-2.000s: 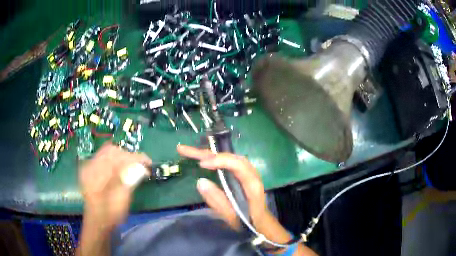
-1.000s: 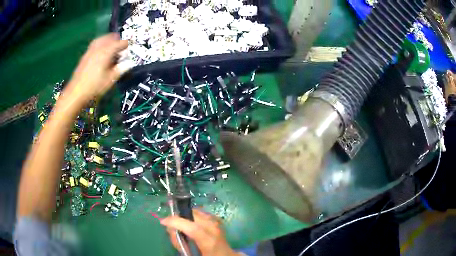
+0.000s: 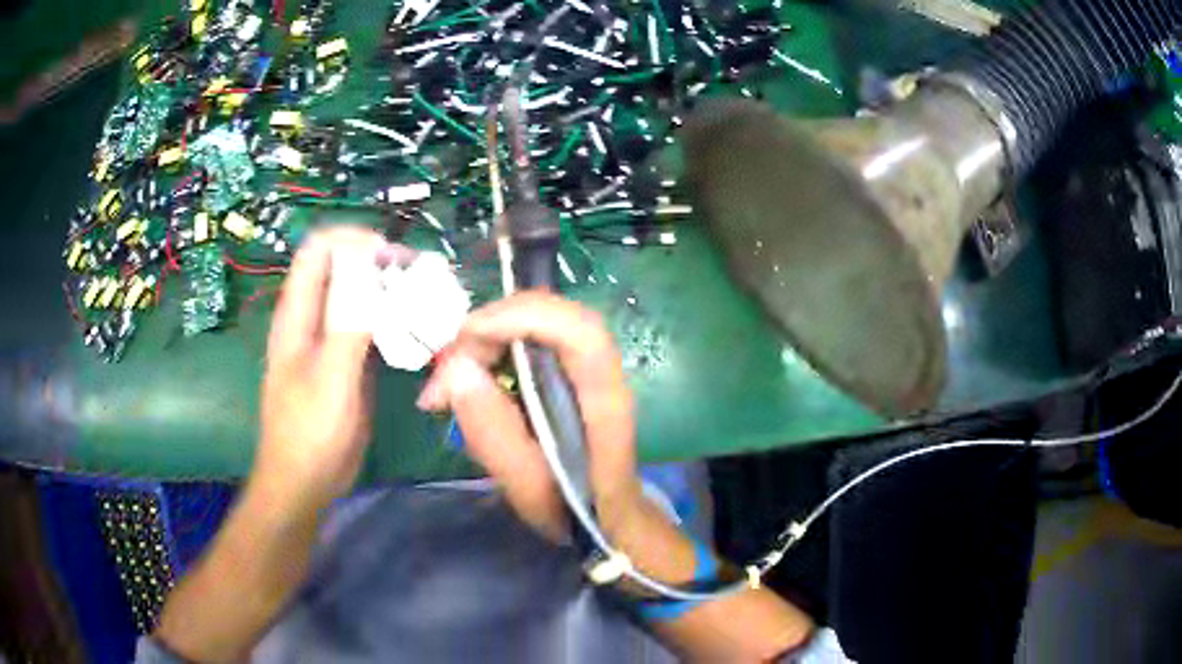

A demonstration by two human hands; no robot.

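Observation:
My left hand (image 3: 318,350) holds white plastic housings (image 3: 421,309) above the front edge of the bench; how many is too blurred to tell. My right hand (image 3: 551,376) has the dark handle of the soldering iron (image 3: 538,253) lying in it, with the barrel pointing away over the bench. The thumb and forefinger of my right hand pinch close to the housing's right side. A thin reddish wire shows near those fingertips. What else they pinch is mostly hidden.
Circuit boards (image 3: 201,227) with yellow parts lie at left. Black parts with green and white leads (image 3: 596,117) are piled at the back centre. The fume hood (image 3: 830,260) stands at right. A pale cable (image 3: 959,442) runs right from my wrist. A blue bin (image 3: 78,551) is below left.
My left hand has come back from the black tray to the front, now with white housings. My right hand has closed in beside it, still with the iron. The view has shifted and the tray is out of it.

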